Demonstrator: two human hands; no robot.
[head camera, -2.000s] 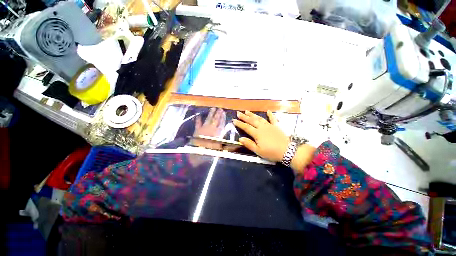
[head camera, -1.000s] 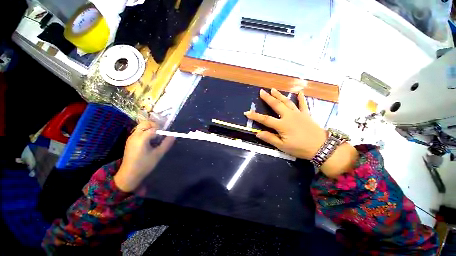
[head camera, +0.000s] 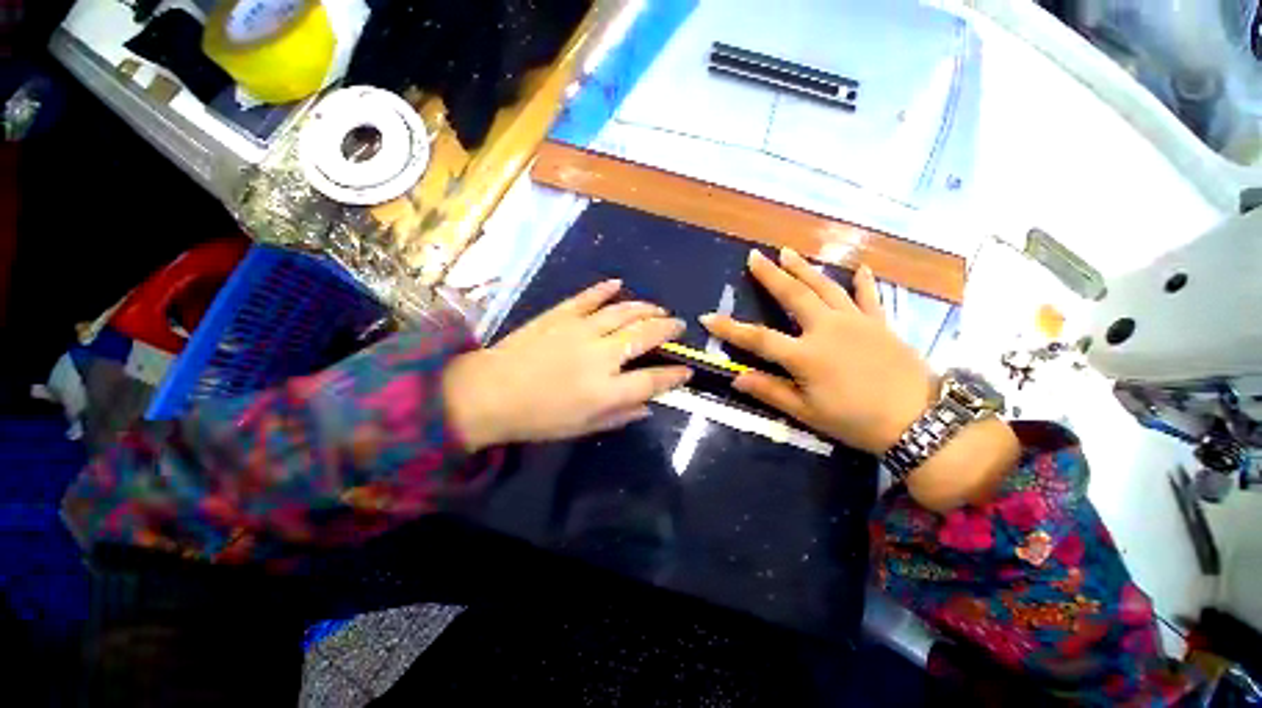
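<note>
The black garment panel (head camera: 651, 249) lies on the clear sewing template, below its orange-brown edge bar (head camera: 747, 219). A black welt strip with a thin yellow insert strip (head camera: 709, 361) lies across the middle. A white edge strip (head camera: 754, 421) runs just below it. My left hand (head camera: 574, 367) lies flat, slightly blurred, with its fingertips at the left end of the welt strip. My right hand (head camera: 844, 360) is spread on the panel, with its fingertips at the strip's right part. Part of the strip is hidden under my fingers.
The white machine head (head camera: 1176, 304) stands at the right, with a dark slim tool (head camera: 1193, 519) by it. A yellow tape roll (head camera: 277, 49), a white tape roll (head camera: 363, 145) and a blue basket (head camera: 270, 325) are at the left. The template's far sheet has a dark slot (head camera: 783, 76).
My left hand has moved from the panel's left edge onto the panel, beside the welt strip. My right hand remains spread on the panel. The whole view has shifted slightly.
</note>
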